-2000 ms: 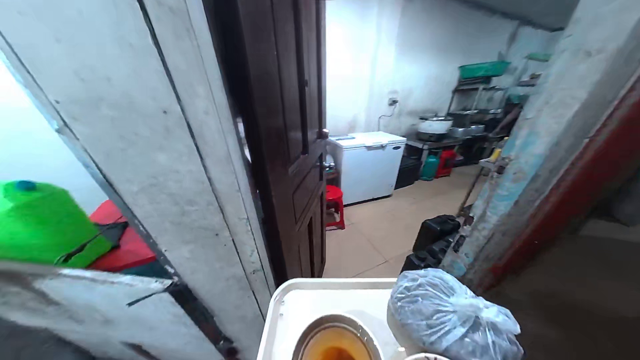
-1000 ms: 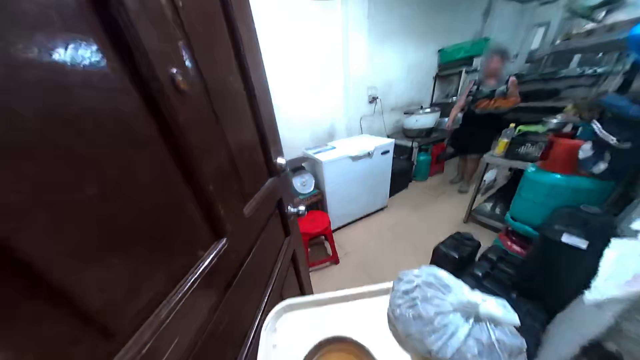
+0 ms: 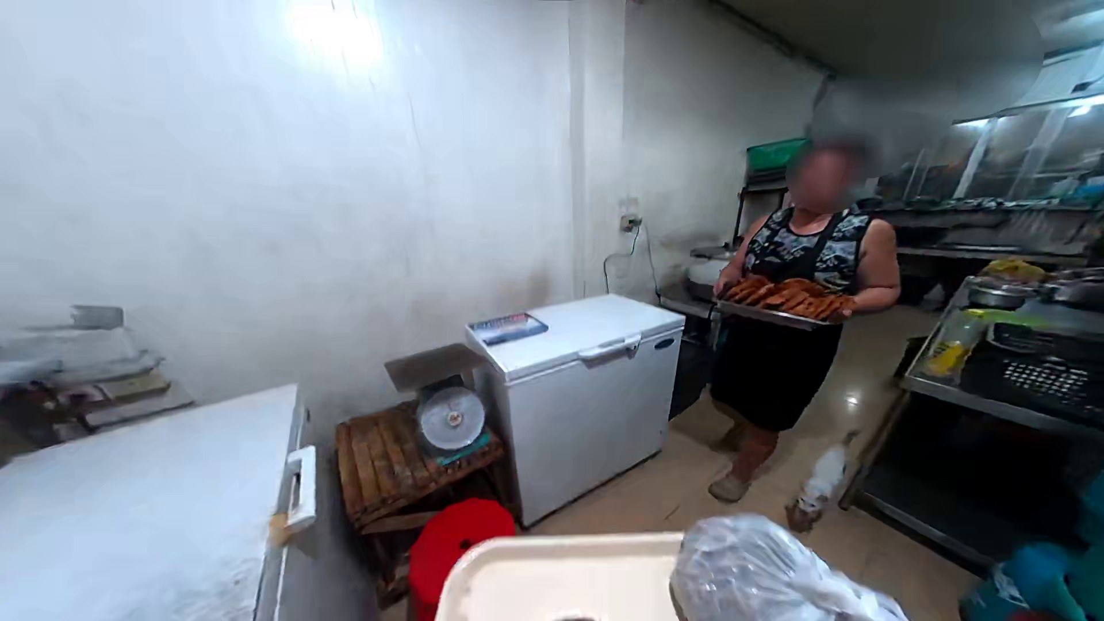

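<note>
A cream plastic tray (image 3: pixel 561 569) juts in at the bottom middle of the head view. On its right side rests a tied, translucent plastic bag (image 3: pixel 768 573) with unclear contents. Only the rim of a round vessel shows at the tray's lower edge. Neither of my hands is in the frame, so what they hold or touch is hidden.
A person (image 3: pixel 789 302) carries a metal tray of browned food on the right. Beside the white chest freezer (image 3: pixel 586 414) are a dial scale (image 3: pixel 451 418) on a wooden stand and a red stool (image 3: pixel 461 543). Another freezer (image 3: pixel 164 509) stands left, a metal worktable (image 3: pixel 992 401) right.
The view has moved past the brown door into the room and turned. The other person is nearer, and their loaded tray now shows plainly. The tray and bag at the bottom sit lower in view.
</note>
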